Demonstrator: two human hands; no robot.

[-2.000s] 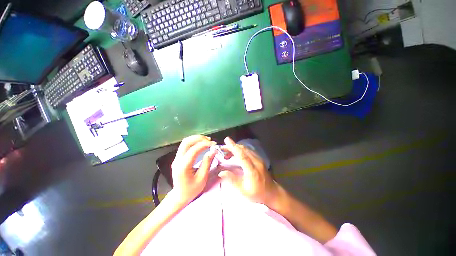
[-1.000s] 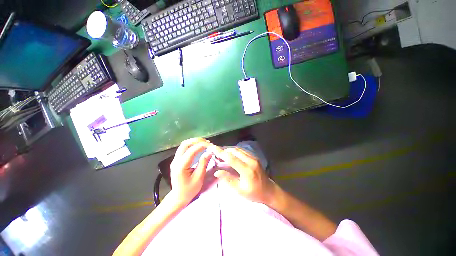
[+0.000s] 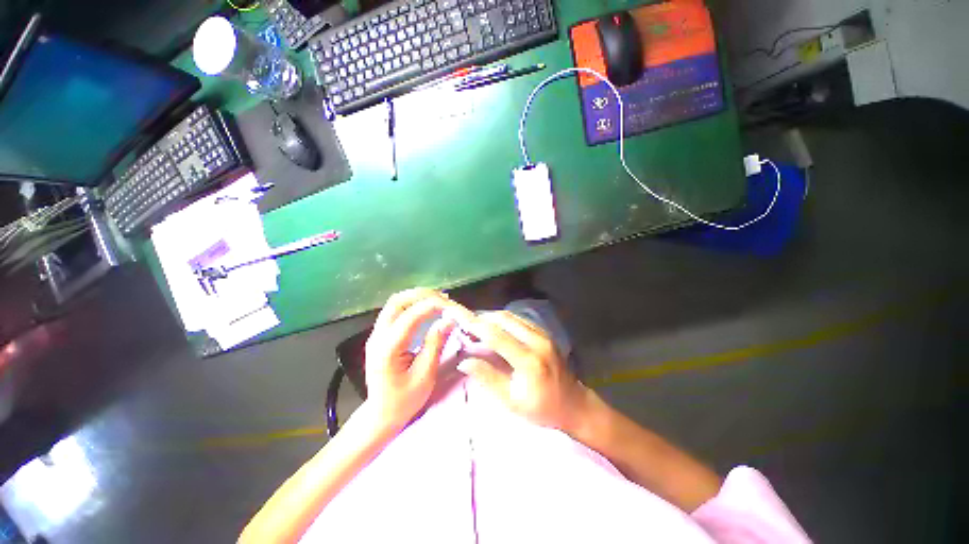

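My left hand and my right hand are together in front of my pink garment, just below the desk's front edge. Their fingertips meet around something small and pale that the fingers mostly hide; I cannot tell what it is. A phone with a white screen lies on the green desk beyond my hands. A thin white cable runs from its far end across the mouse pad and over the desk's right edge.
Two keyboards, two black mice, a clear bottle and pens stand or lie farther back. A caliper lies on papers at left. A monitor is far left. A chair part is beside my left hand.
In the oldest frame my fingers were a little more apart with more of the pale thing showing; now the right fingers lie closer over it. The view has shifted slightly.
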